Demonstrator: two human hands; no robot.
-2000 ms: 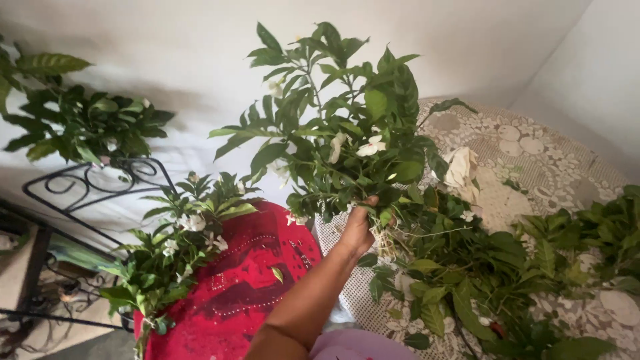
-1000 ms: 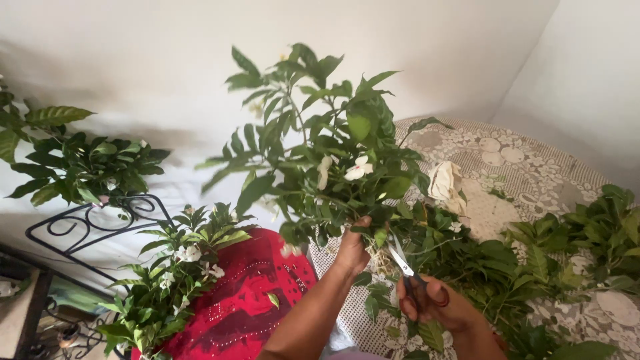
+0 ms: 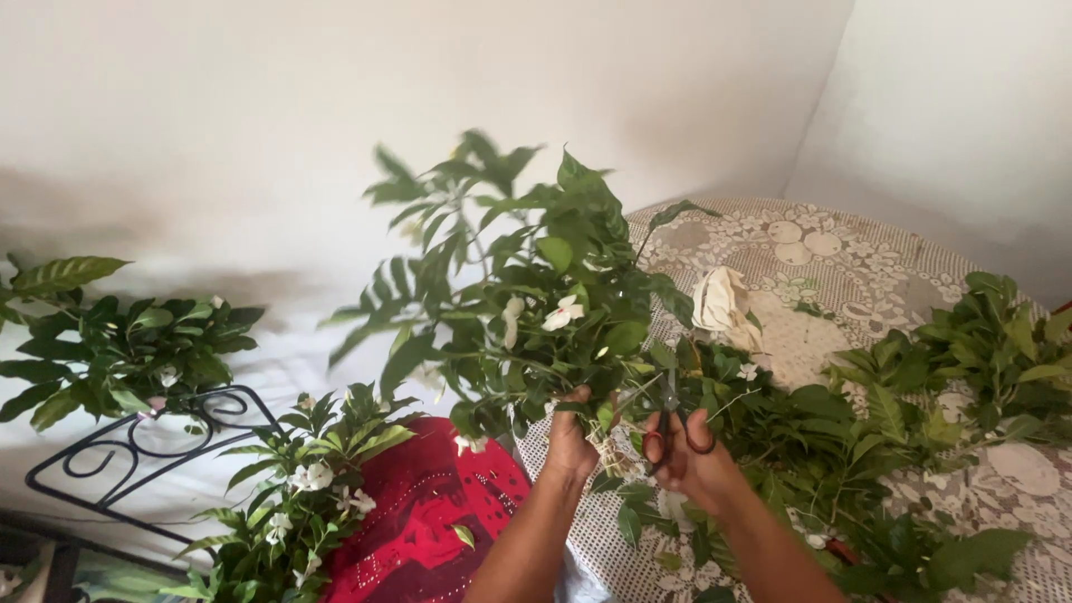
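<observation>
My left hand [image 3: 572,440] grips a large leafy bunch [image 3: 536,285] with white flowers by its stems, upright over the table's left edge. Pale string [image 3: 615,456] is wound about the stem ends just below the fist. Close on the right, my right hand [image 3: 691,461] holds scissors [image 3: 670,410] by their dark and red handles, blades pointing up beside the lower leaves. Whether the blades are parted is hard to tell. A thin loose strand runs to the right of the scissors.
Cut leafy branches [image 3: 821,435] cover much of the lace-covered table [image 3: 879,268], near a cream crumpled cloth or paper [image 3: 722,306]. Another flowering bunch [image 3: 301,494] lies on a red cloth [image 3: 427,511]. Behind it stand a black scrolled metal frame [image 3: 117,469] and more foliage [image 3: 142,352].
My right hand, out of view two seconds ago, came in with the scissors a second ago and has since turned them more upright. The left hand keeps hold of the bunch. The view has tilted up.
</observation>
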